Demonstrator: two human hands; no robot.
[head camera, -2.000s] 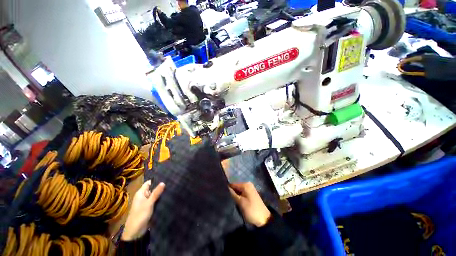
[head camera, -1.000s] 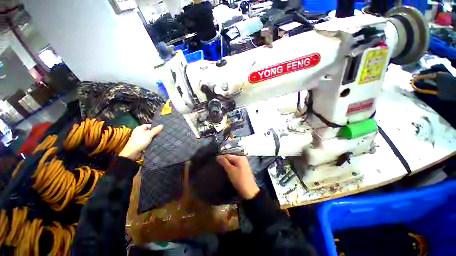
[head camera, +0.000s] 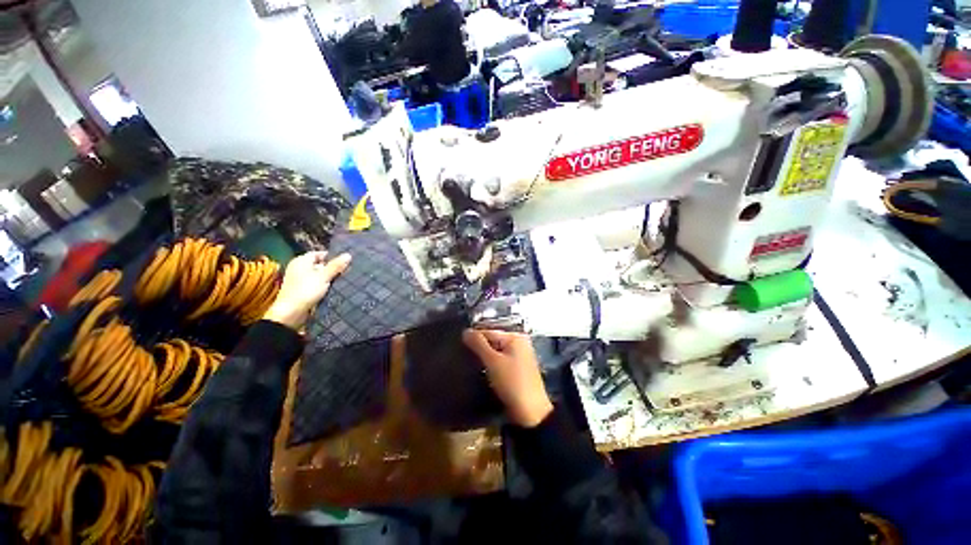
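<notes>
A dark checked bag panel (head camera: 373, 285) lies at the needle area (head camera: 468, 250) of the white sewing machine (head camera: 639, 202). A yellow-orange tab (head camera: 360, 216) shows at its far edge. My left hand (head camera: 307, 287) holds the panel's left edge, thumb on top. My right hand (head camera: 513, 373) pinches dark material just below the cylinder arm (head camera: 575, 311); its fingertips are close to the arm's end. More dark panel hangs down over the brown board (head camera: 373, 468). The exact needle contact is hidden by the presser parts.
Bundled yellow-orange handles (head camera: 117, 373) stand at left, with a camouflage-like heap (head camera: 250, 202) behind. A blue bin (head camera: 830, 463) is at lower right. A green item (head camera: 774, 290) sits on the machine post. A person (head camera: 434, 43) is in the background.
Since two seconds ago, the panel has turned and moved under the machine head. My left hand has moved up to its far left edge, and my right hand up beside the cylinder arm.
</notes>
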